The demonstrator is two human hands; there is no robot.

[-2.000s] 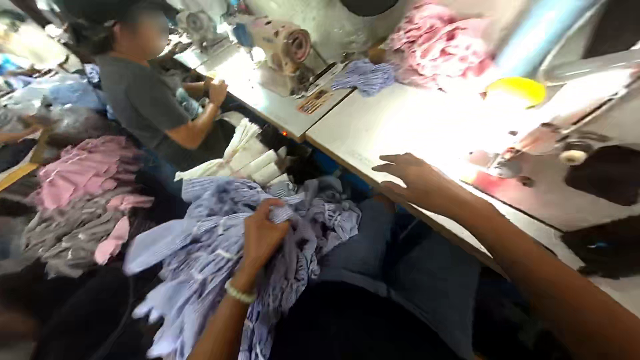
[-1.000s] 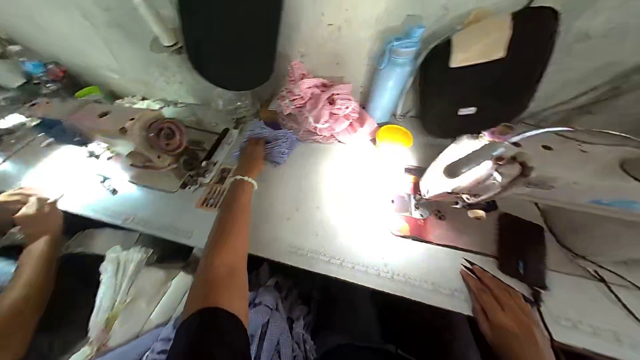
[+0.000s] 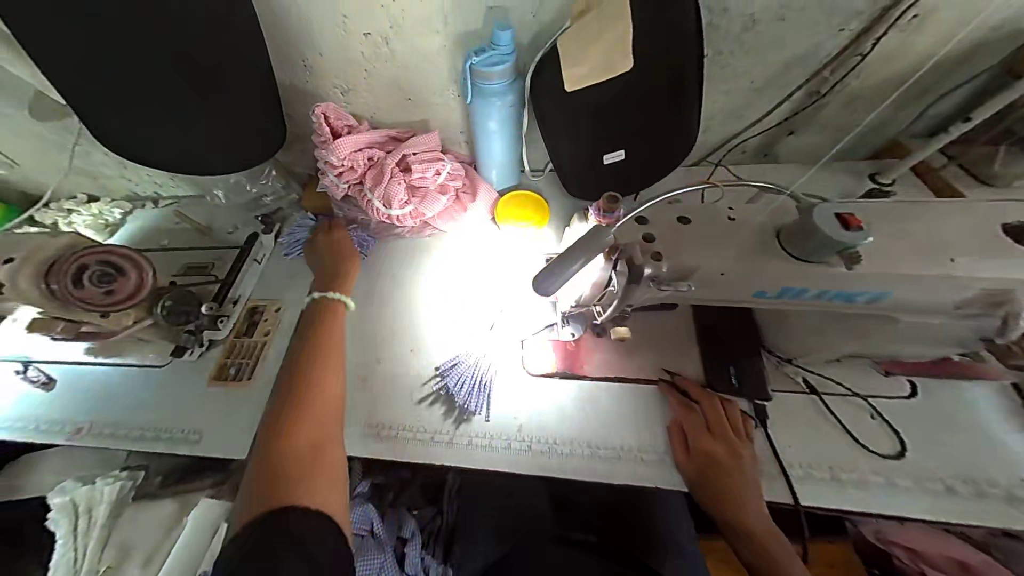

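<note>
My left hand [image 3: 330, 254] reaches to the back of the table, its fingers down on a bunch of blue-and-white checked fabric strips [image 3: 298, 237]. Another bunch of checked strips [image 3: 468, 384] lies fanned out on the table under the bright lamp light. My right hand [image 3: 712, 440] rests at the table's front edge, by the sewing machine bed, with the tip of a dark pointed tool showing at its fingers; the grip is partly hidden. Blue checked fabric [image 3: 388, 532] lies low at my lap. Pink checked fabric [image 3: 408, 180] is heaped beyond my left hand.
A Juki sewing machine [image 3: 832, 256] with a lamp stands at right, a dark phone-like device [image 3: 730, 352] and cable below its arm. Another machine [image 3: 100, 280] is at left, beside a small compartment tray [image 3: 246, 344]. A blue bottle [image 3: 494, 120] and yellow lid [image 3: 522, 210] stand behind.
A fanned bunch of checked strips now lies mid-table, where the frame from one second ago shows none. My left hand, earlier on the lap fabric, is at the back bunch. My right hand has shifted toward the machine bed.
</note>
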